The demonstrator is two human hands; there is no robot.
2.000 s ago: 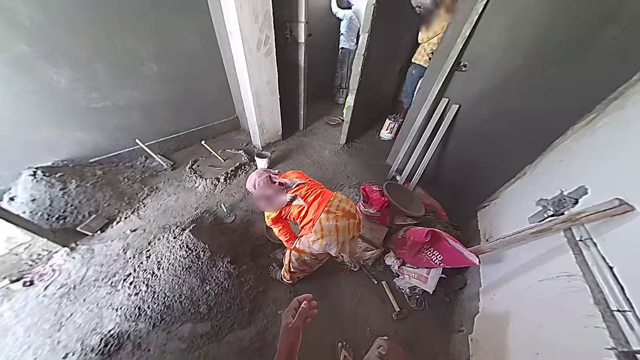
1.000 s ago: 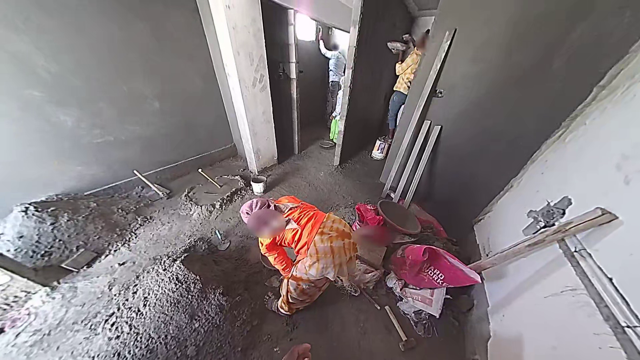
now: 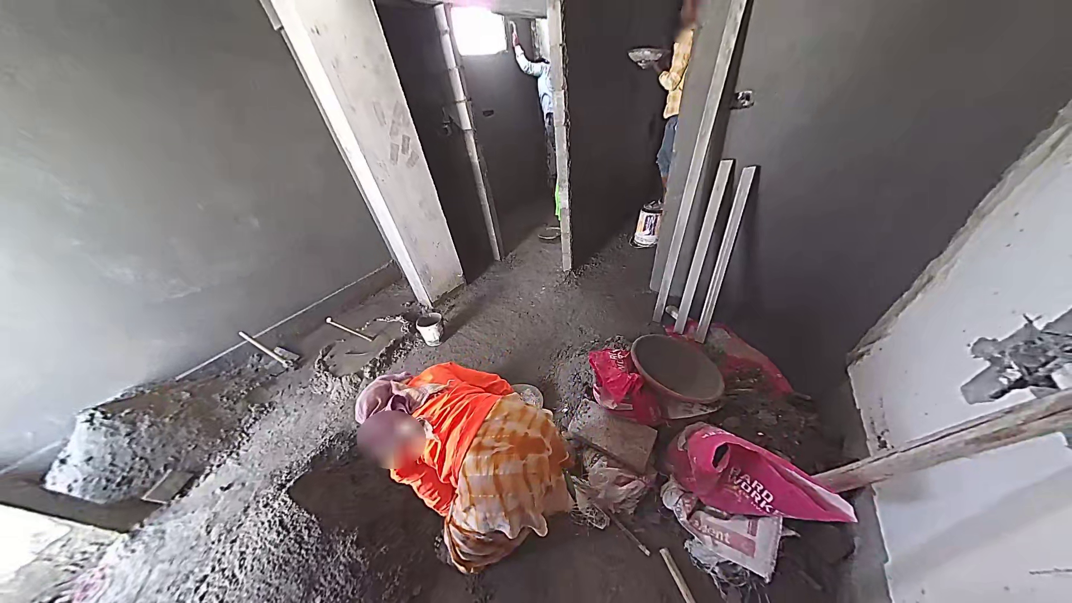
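Neither my left hand nor my right hand shows in the head view now. A person in an orange top and a yellow-and-white patterned cloth [image 3: 502, 461] bends low over the floor below me, beside a large heap of grey mortar or sand [image 3: 243, 536]. What that person's hands do is hidden. To the person's right, a shallow round pan [image 3: 677, 368] rests tilted against pink sacks, and a pink bag bearing writing [image 3: 737, 477] lies nearer. A wooden handle [image 3: 677, 576] shows at the bottom edge.
A white bucket [image 3: 430, 328] stands near a concrete pillar [image 3: 377, 142]. Long-handled tools [image 3: 270, 350] lie left. Straight bars [image 3: 727, 251] lean on the right wall; a wooden pole [image 3: 946, 444] juts in. Two people stand in the doorways, one holding a pan [image 3: 646, 57].
A raised hand at the bottom centre has dropped out of view. The person in orange has bent lower. At the right doorway, a co-worker now holds a pan out to the left. The view has shifted.
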